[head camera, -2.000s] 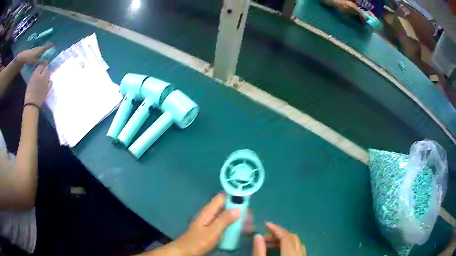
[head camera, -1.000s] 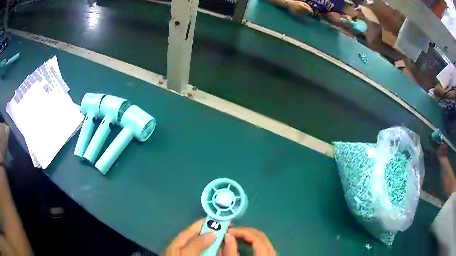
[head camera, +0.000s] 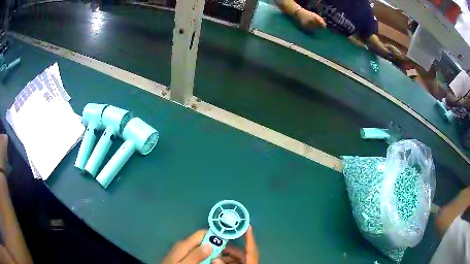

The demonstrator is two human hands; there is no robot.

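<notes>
A mint-green handheld fan is held upright near the bottom centre, its spoked front grille facing me. The oval display on its handle shows white lit digits. My left hand grips the handle, thumb just below the display. My right hand is at the right side of the fan, one finger raised beside the head's rim; the other fingers are partly hidden behind the handle. Both hands are cut off by the bottom edge. Three more mint fans lie in a slanted row at the left.
Label sheets lie at the left. An open clear bag of small mint parts stands at the right. A metal upright rises from the conveyor rail. A mint fan is on the conveyor. People's arms show at left, right and across.
My right hand has moved up along the fan, a finger now beside its head. The held fan sits slightly lower in view. A fan has appeared on the conveyor behind the bag.
</notes>
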